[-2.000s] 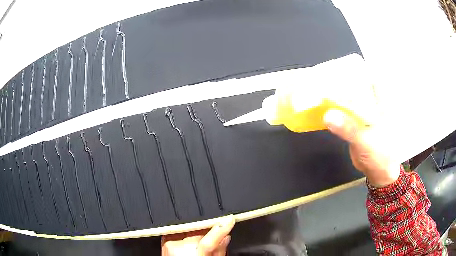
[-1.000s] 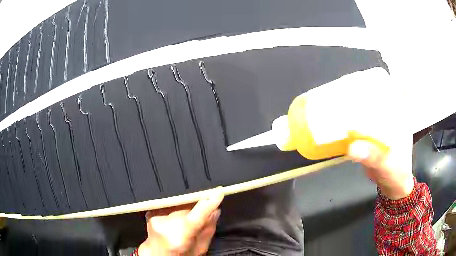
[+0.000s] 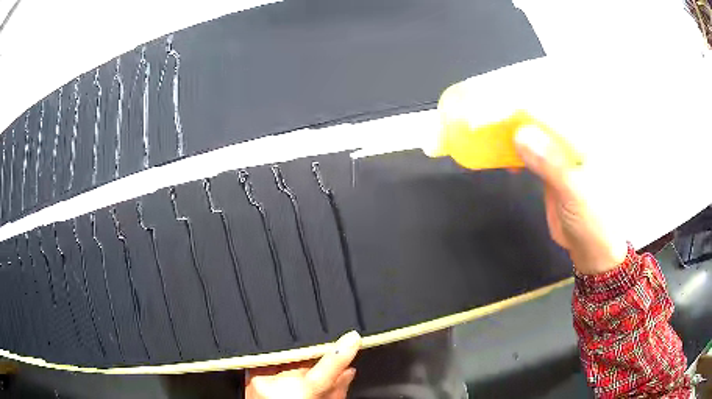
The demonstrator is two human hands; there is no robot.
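My right hand (image 3: 566, 195) holds a yellow-orange glue bottle (image 3: 488, 140), washed out by glare. Its pale nozzle points left, with the tip near the upper edge of the lower fanned row of black pieces (image 3: 461, 234), right of the last glue line (image 3: 341, 241). Whether the tip touches cannot be told against the white strip. The glue lines run down the row, each with a small bend near its upper end. My left hand (image 3: 304, 380) is at the table edge (image 3: 437, 323), its thumb on the rim and its other fingers partly hidden below.
The upper fanned row (image 3: 351, 66) has glue lines on its left part and is plain on its right. A white strip (image 3: 258, 157) lies between the rows. White table surface shows at the right. A dark surface (image 3: 515, 351) lies below the table edge.
The glue line at the right has been drawn down to near the table edge. The bottle has then gone back up, its tip now near the row's upper edge. My left hand stays at the rim.
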